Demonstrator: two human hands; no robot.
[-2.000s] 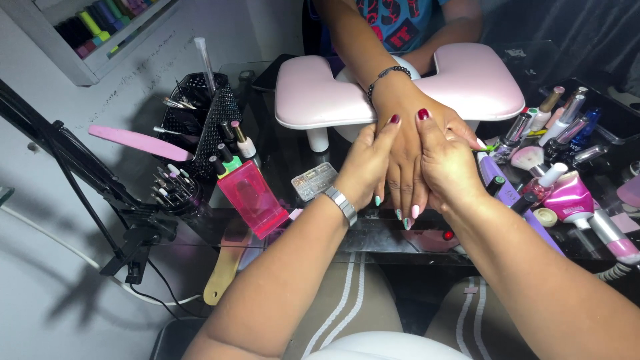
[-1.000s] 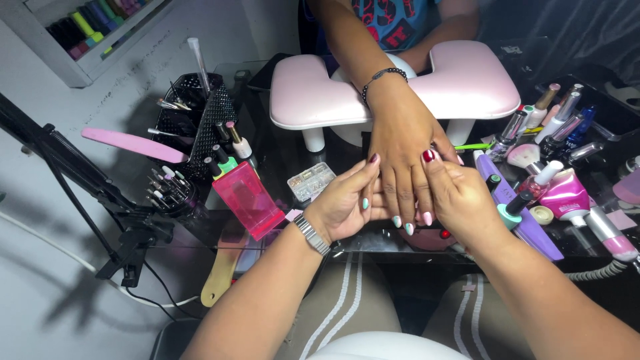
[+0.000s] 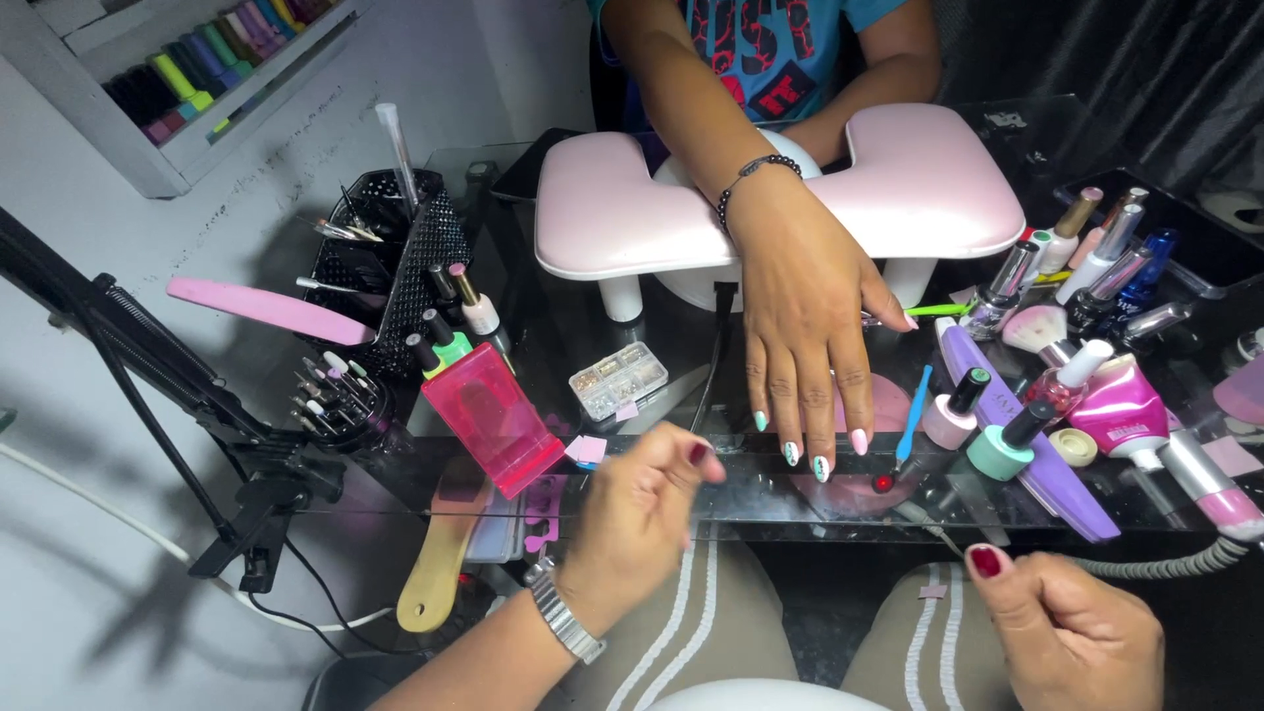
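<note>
Another person's hand (image 3: 805, 296) lies palm down across a pink padded armrest (image 3: 632, 212), its nails painted white, mint and pink. My left hand (image 3: 642, 513), with a metal watch at the wrist, hovers at the glass table's near edge, fingers curled; whether anything is between them cannot be told. Lower right, over my lap, is my right hand (image 3: 1071, 627), loosely curled with the thumb up and nothing visible in it. A clear case of small decorations (image 3: 619, 380) and a blue-handled tool (image 3: 913, 415) lie either side of the other person's hand.
Nail polish bottles (image 3: 1002, 444), a purple nail file (image 3: 1022, 434) and a pink tube (image 3: 1121, 410) crowd the right. At left stand a pink plastic holder (image 3: 492, 420), a black mesh organizer (image 3: 425, 257), a cup of drill bits (image 3: 341, 395) and a black clamp arm (image 3: 148, 336).
Both my hands have let go of the other person's hand and drawn back toward me, the left to the left, the right down and right. That hand stays over the table.
</note>
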